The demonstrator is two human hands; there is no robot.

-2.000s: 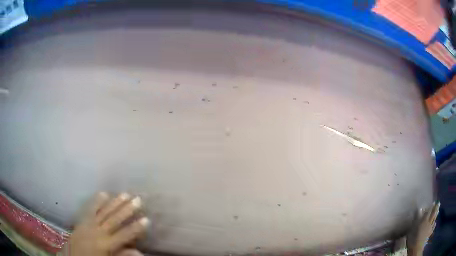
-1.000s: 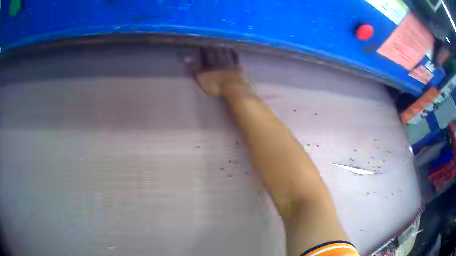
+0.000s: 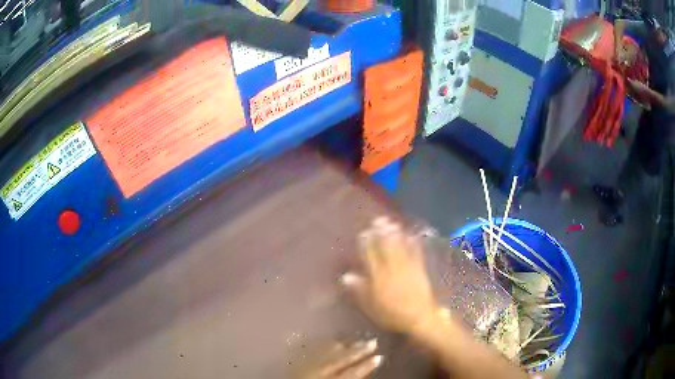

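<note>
The brownish-mauve cutting pad [image 3: 222, 289] fills the lower left, with a few tiny dark specks on it. My right hand [image 3: 396, 277] is blurred and lies flat, palm down, at the pad's right end, its thumb to the left and nothing seen in it. My left hand [image 3: 346, 363] is low in the picture, cut off by the bottom edge and blurred, its fingers stretched right over the pad. A dark, speckled, glinting surface [image 3: 474, 285] lies just right of my right hand, beside the bin.
A round blue scrap bin [image 3: 573, 285] with pale ribbons stands off the pad's right end. The blue press beam [image 3: 170, 196] with a red button crosses behind. An orange guard [image 3: 392, 111] and control panel [image 3: 448, 74] stand beyond. A person's arm [image 3: 651, 96] shows far right.
The view has swung right to the pad's end and the bin. My right arm, earlier reaching to the beam, is now at the right end. The left hand is back in view.
</note>
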